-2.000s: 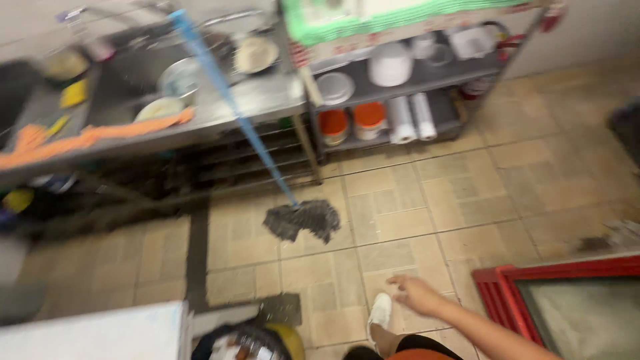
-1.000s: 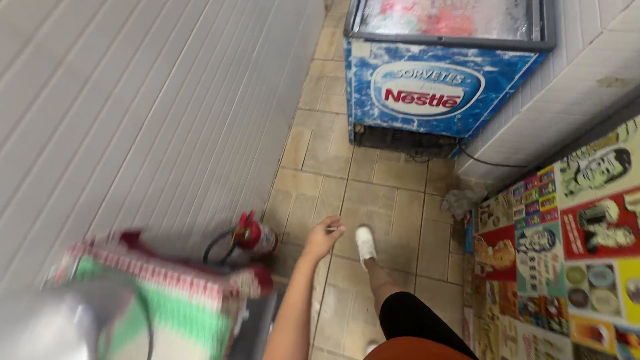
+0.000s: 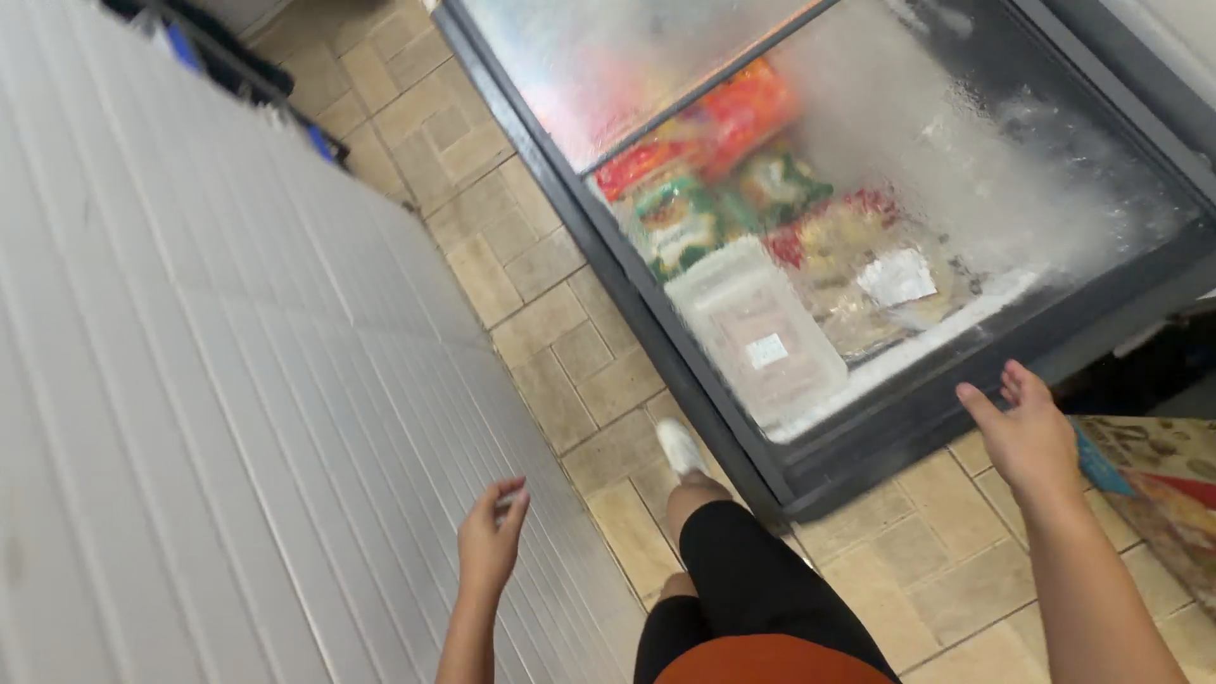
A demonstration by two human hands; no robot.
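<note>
A chest freezer (image 3: 879, 408) with a dark frame and frosted sliding glass lids fills the upper right. Under the glass lie a pale lidded container (image 3: 760, 347) bearing a small label, green-and-white packages (image 3: 679, 223) and a red-orange package (image 3: 750, 109). My right hand (image 3: 1026, 432) is held near the freezer's front edge, fingers apart and holding nothing; whether it touches the frame is not certain. Beside the white wall, my left hand (image 3: 493, 537) hangs in the air with its fingers loosely curled and apart, nothing visible in it.
A white panelled wall (image 3: 266, 380) runs along the left. Tiled floor (image 3: 560, 332) lies between it and the freezer. Dark items with blue parts (image 3: 185, 47) stand at the upper left. A surface covered in printed pictures (image 3: 1154, 475) is at the right edge, beside my right forearm.
The view has moved a long way, from a sink area to the freezer, now much nearer. Both my hands show now; one second ago only one did.
</note>
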